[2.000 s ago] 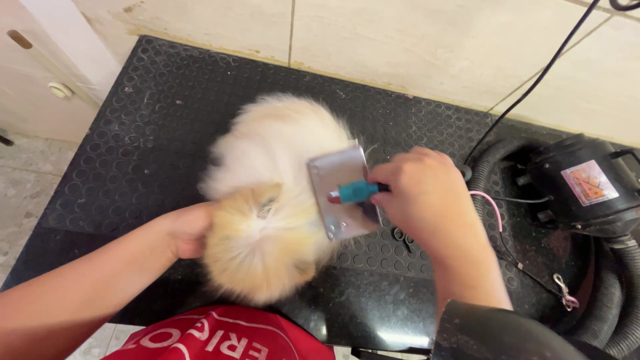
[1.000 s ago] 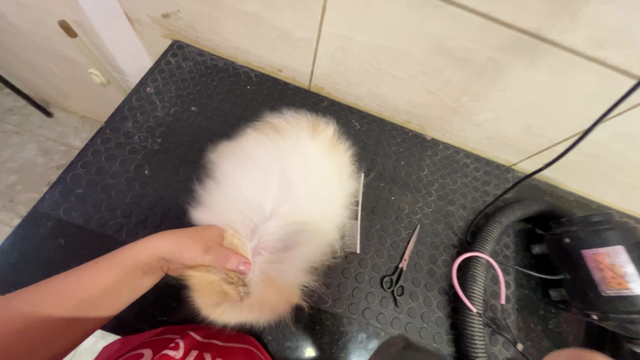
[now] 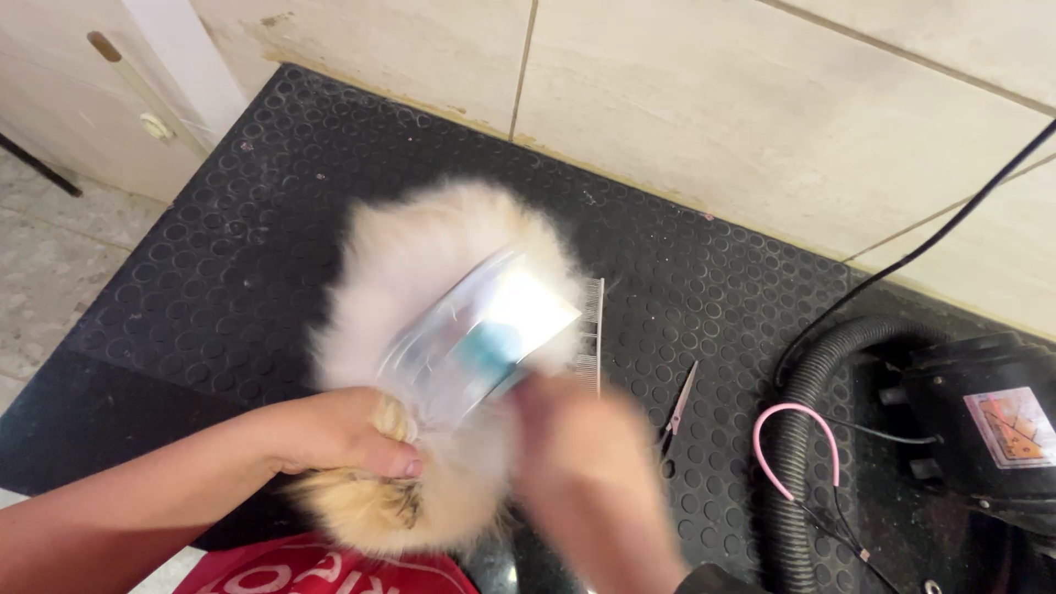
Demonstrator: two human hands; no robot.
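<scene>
A small dog with fluffy cream and tan fur (image 3: 429, 239) is on the black rubber grooming mat (image 3: 272, 214), its tan head nearest me. My left hand (image 3: 355, 437) grips the fur behind its head, thumb on top. My right hand (image 3: 577, 445), blurred by motion, holds a slicker brush (image 3: 528, 305) with a metal back and teal handle over the dog's back. The bristle side is hidden. A metal grooming comb (image 3: 601, 330) lies right of the dog, partly covered. Farther right are scissors (image 3: 681, 404) with dark handles, tips pointing toward the wall.
On the right stands a black blower dryer (image 3: 982, 421) with a ribbed hose (image 3: 796, 495). A pink loop lead (image 3: 796, 408) lies across the hose. A black cable (image 3: 907, 256) runs beside the tiled wall (image 3: 701, 107). Red cloth with lettering (image 3: 322, 569) is at the bottom edge.
My right hand, nearly out of view a second ago, is back over the dog with the brush. My left hand has moved from the side of the head to the fur behind it.
</scene>
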